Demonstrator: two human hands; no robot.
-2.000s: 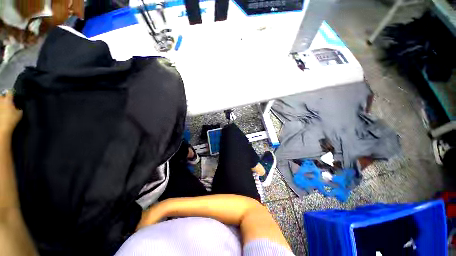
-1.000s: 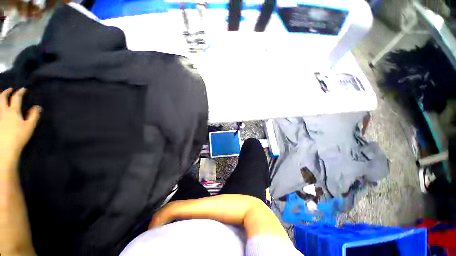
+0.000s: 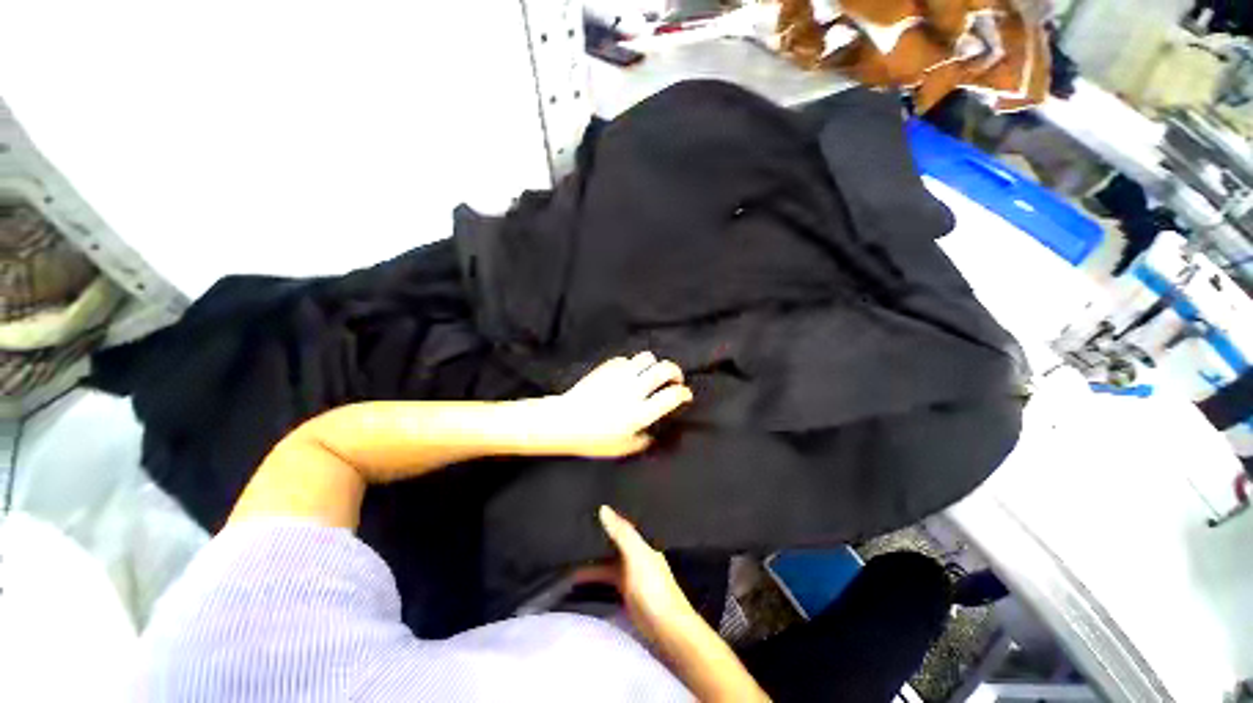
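Observation:
A large black garment (image 3: 825,330) lies spread and folded over the table and hangs over its front edge toward my lap. My left hand (image 3: 625,405) rests on top of the garment near its middle, with the fingertips curled on the cloth. My right hand (image 3: 629,556) is at the garment's near edge, with the thumb on top of the black cloth and the other fingers hidden under it. The sewing machine's needle area (image 3: 1106,343) is to the right of the garment, small and blurred.
A white partition (image 3: 275,124) with a perforated post stands behind left. A blue tray (image 3: 1010,192) lies behind right, with brown-and-white pieces (image 3: 914,41) beyond it. Plaid cloth (image 3: 48,302) is at the far left. The white table edge (image 3: 1058,591) runs to the lower right.
The view has swung left, so the garment is now central and the machine is at the right. My left hand has moved onto the garment's middle. My right hand has come up to its near edge.

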